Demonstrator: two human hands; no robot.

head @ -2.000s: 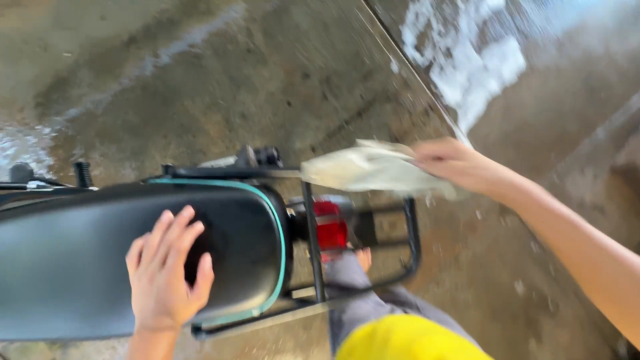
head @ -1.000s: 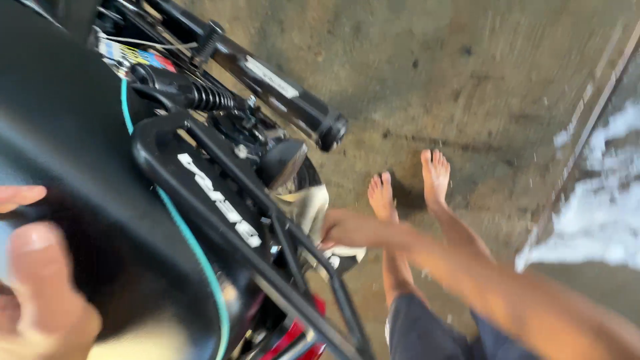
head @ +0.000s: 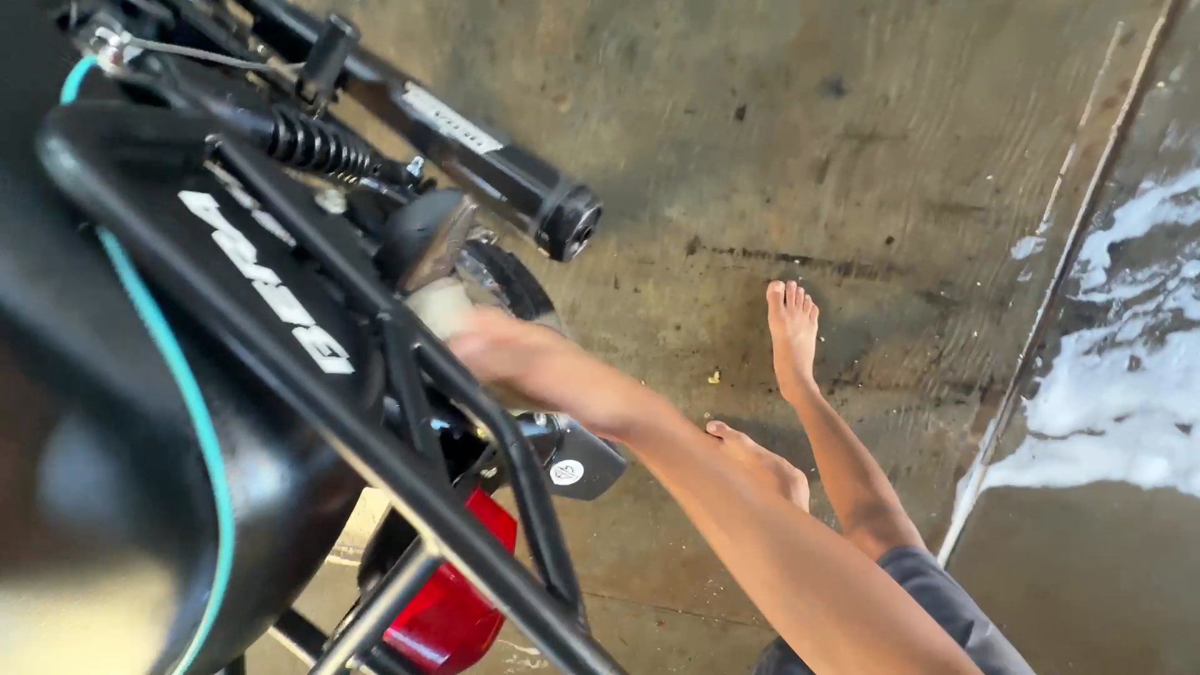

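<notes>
My right hand (head: 502, 349), blurred, holds a pale cloth (head: 441, 307) low at the rear of a motorcycle, beside the turn signal (head: 429, 239) and just above the rear wheel (head: 511, 277). The black tubular rear rack (head: 309, 412) passes between the camera and part of the bike. The red tail light (head: 455, 591) is below the hand in the view. At the left lies the black seat (head: 66, 375) with a teal piping line. My left hand is out of the frame.
The exhaust muffler (head: 469, 141) and a coil-spring shock absorber (head: 319, 145) are at the upper left. My bare feet (head: 794, 333) stand on the wet concrete floor (head: 675, 169). White foam (head: 1106, 403) lies at the right, along a floor joint.
The view has swung to the bike's side. My right hand has moved with the cloth from the rear rack down beside the rear wheel. My left hand, earlier over the seat, has left the view.
</notes>
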